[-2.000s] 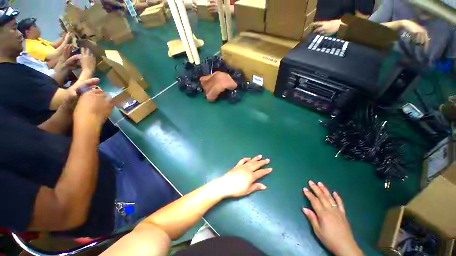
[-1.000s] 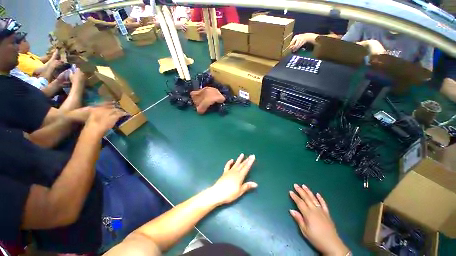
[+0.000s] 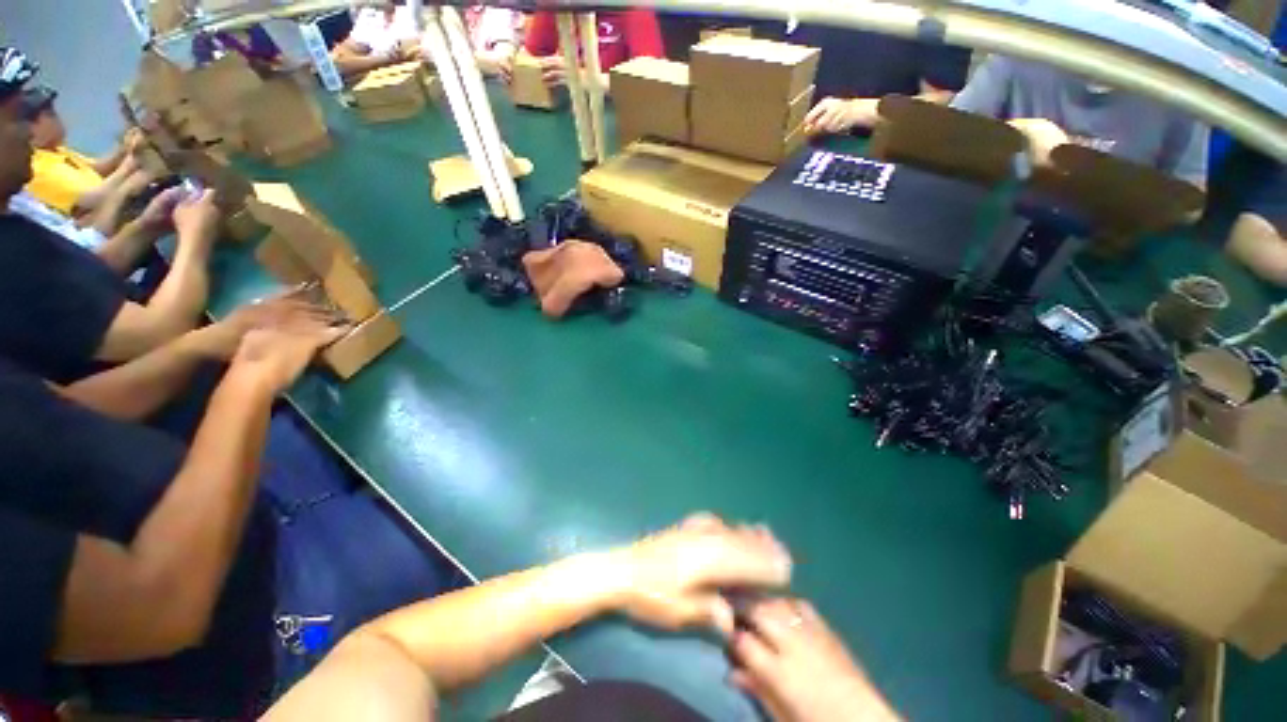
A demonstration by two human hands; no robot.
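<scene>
My left hand point(image 3: 702, 570) is blurred and lies over the near part of the green tabletop point(image 3: 565, 451). My right hand point(image 3: 799, 652) is just below and to the right of it, and the fingers of both hands meet. A small dark patch shows between them; I cannot tell whether it is a thing or shadow. A pile of tangled black cables point(image 3: 960, 416) with silvery tips lies beyond my hands to the right. An open brown carton point(image 3: 1042, 621) with black cables inside stands at the lower right.
A black electronic unit point(image 3: 819, 251) and a long brown carton point(image 3: 656, 212) stand at the far side. Black parts lie under a reddish-brown cloth point(image 3: 572, 275). People sit at the left; a neighbour's hands are at an open box point(image 3: 364, 343). Upright posts point(image 3: 473, 120) stand at the back.
My hands were apart with fingers spread on the tabletop; they have come together. The view has shifted, and the neighbour's hands at the left have moved down to the open box.
</scene>
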